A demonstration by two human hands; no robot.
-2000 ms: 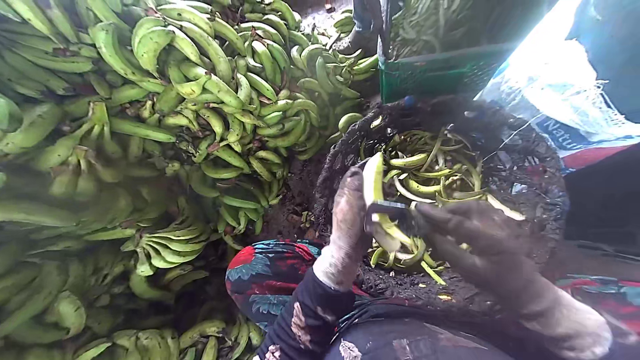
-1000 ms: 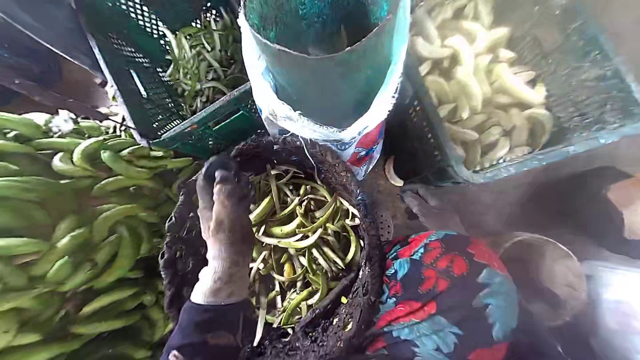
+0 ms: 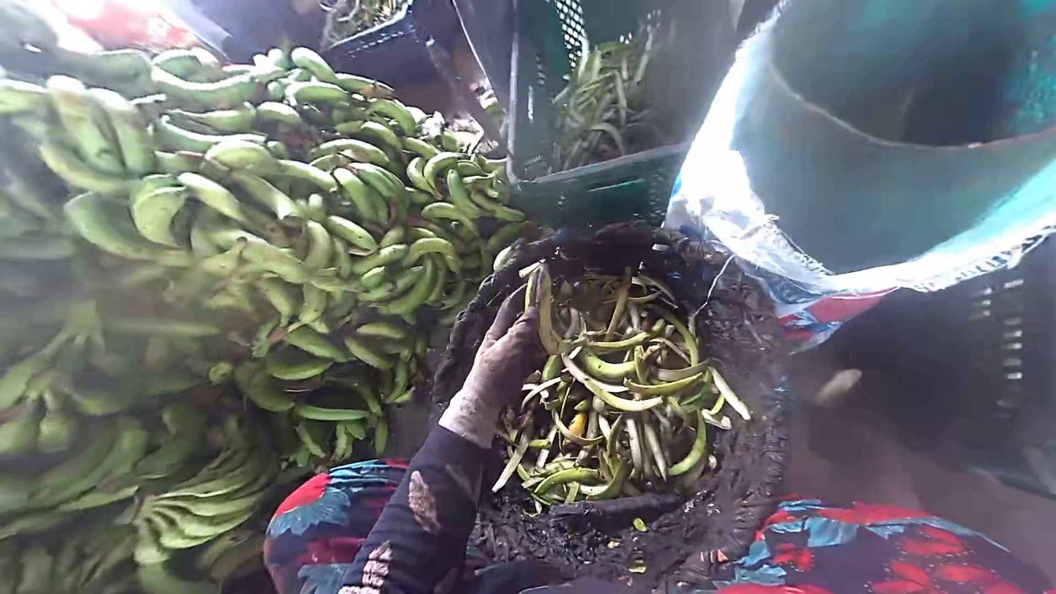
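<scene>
My left hand, in a stained glove, reaches over the left side of a dark, round basket. Its fingers are closed on a piece of green plantain or banana, held upright near the basket's upper left rim; whether it is a whole fruit or only peel is hard to tell. Strips of green and whitish peel fill the middle of the basket. My right hand is out of view. To the left lies a large heap of green plantains or bananas.
Beyond the basket stands a green plastic crate with peel strips in it. A large open woven sack is at the upper right, beside a dark crate. My knees in flowered cloth flank the basket.
The view has swung right and then back left. Two seconds ago both hands were together on a partly peeled fruit over the basket; now only the left hand shows, holding a piece.
</scene>
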